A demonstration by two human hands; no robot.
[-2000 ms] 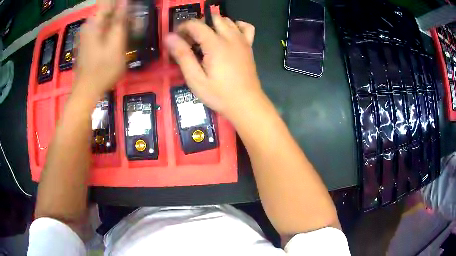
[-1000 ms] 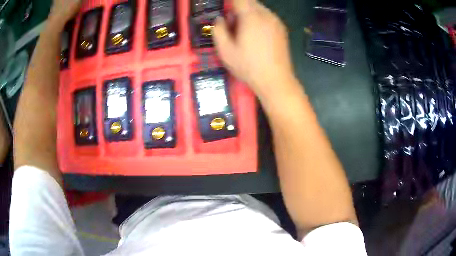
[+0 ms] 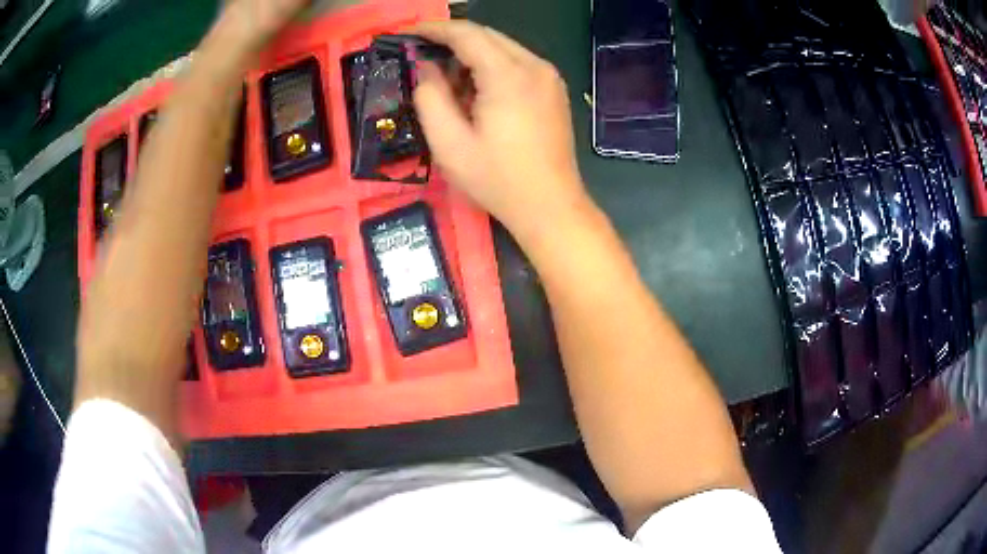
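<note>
The red foam tray (image 3: 433, 403) lies in front of me, with black handheld device units in its pockets. Three near units show, one of them (image 3: 308, 306) with a bright screen and a gold spot. My right hand (image 3: 492, 108) holds a thin black housing frame (image 3: 396, 170) by its top end, over the device unit (image 3: 385, 103) at the tray's upper right; the frame sits slightly skewed. My left hand (image 3: 260, 13) is cut off by the top edge and blurred at the tray's far edge; its fingers and anything in them are hidden. My left forearm covers some pockets.
A dark smartphone (image 3: 635, 97) lies on the green mat right of the tray. Glossy black blister trays (image 3: 855, 249) lie farther right, with another red tray (image 3: 958, 81) beyond. A pale fan (image 3: 24, 233) and a white cable (image 3: 33, 363) are at the left.
The view has shifted. My left hand has moved right along the tray's far side. My right hand is now at the upper right unit with the black frame visible in it.
</note>
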